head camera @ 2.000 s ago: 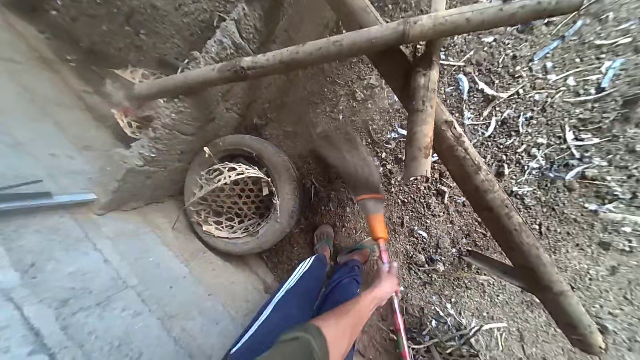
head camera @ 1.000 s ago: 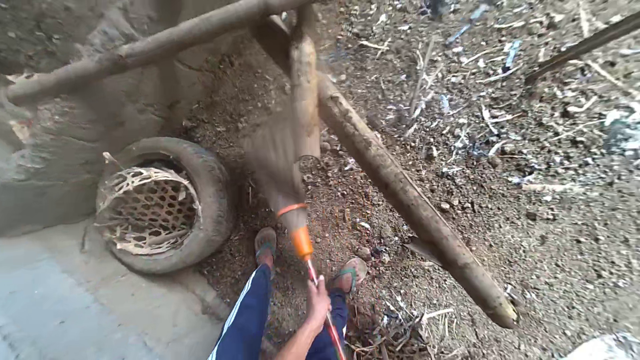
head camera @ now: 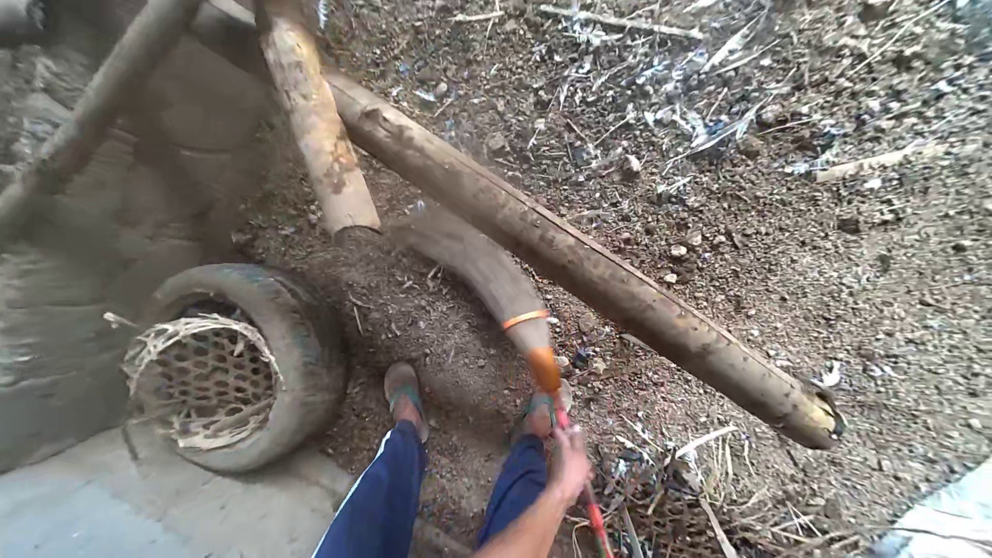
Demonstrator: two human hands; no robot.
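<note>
My left hand (head camera: 571, 463) is closed around the red handle (head camera: 595, 518) of a long broom, just below its orange collar (head camera: 544, 370). The broom's soft, blurred bristles (head camera: 484, 263), bound by an orange band, fan up and left over loose soil, beside a thick wooden pole (head camera: 558, 232) and near the end of a shorter log (head camera: 322, 124). My right hand is out of view; the handle runs off the bottom edge. Left of my sandalled feet, an old tyre (head camera: 314, 349) holds an open-weave basket (head camera: 213, 380).
Another pole (head camera: 101, 101) slants across the upper left, near an earthen wall (head camera: 62, 333). Pale paving (head camera: 101, 496) lies at the lower left. Dry stalks and twigs (head camera: 697, 496) are heaped at the lower right, with a whitish sheet (head camera: 945, 515) beyond. Feathers and sticks litter the soil.
My feet have moved farther apart than two seconds ago. The broom's bristles have swung and now bend leftward; my left hand has kept hold of the handle. The view has shifted and turned.
</note>
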